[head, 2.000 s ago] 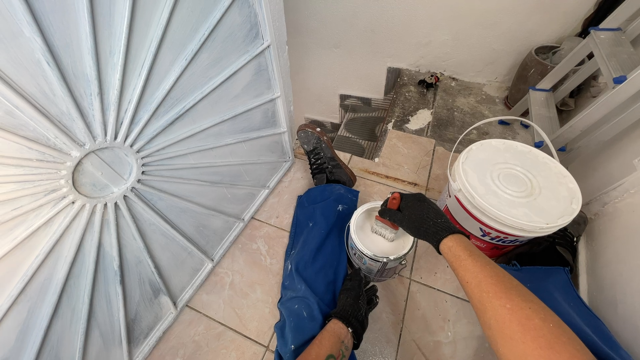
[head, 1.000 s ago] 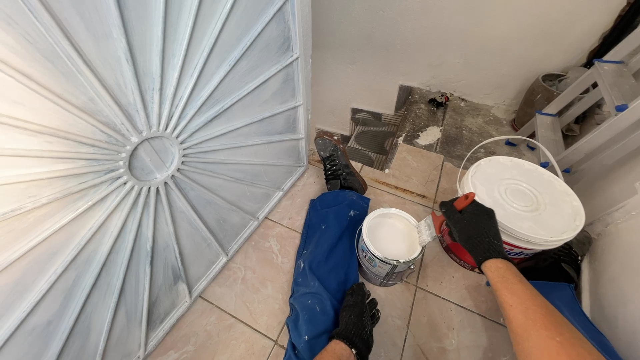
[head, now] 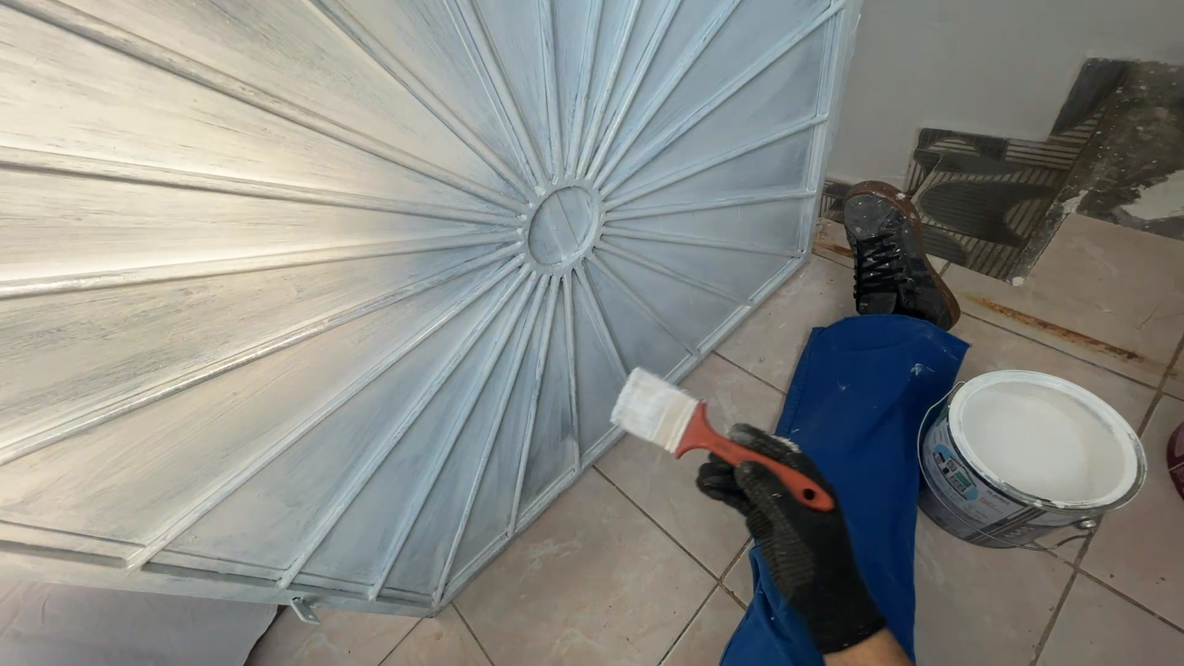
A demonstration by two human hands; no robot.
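Observation:
In a black glove, my right hand [head: 795, 527] grips the red handle of a paintbrush [head: 657, 412], its bristles loaded with white paint. The brush is raised over the tiled floor, close to the lower right edge of a large panel [head: 407, 305] with ribs fanning out from a round centre. Patchy white paint covers the panel. To the right of my leg stands an open metal can of white paint [head: 1045, 439], its wire handle lowered. My left hand is out of view.
My blue trouser leg [head: 860, 398] and dark laced shoe [head: 888, 250] lie between panel and can. Beyond are a white wall [head: 953, 65] and dark patterned tiles [head: 999, 194]. A metal tab [head: 303, 610] juts from the panel's bottom edge. Grey sheeting [head: 139, 624] lies below it.
My right hand has carried the brush from the paint can leftward to the panel. My left hand, earlier beside the can, has left the view. The view has swung left, toward the panel.

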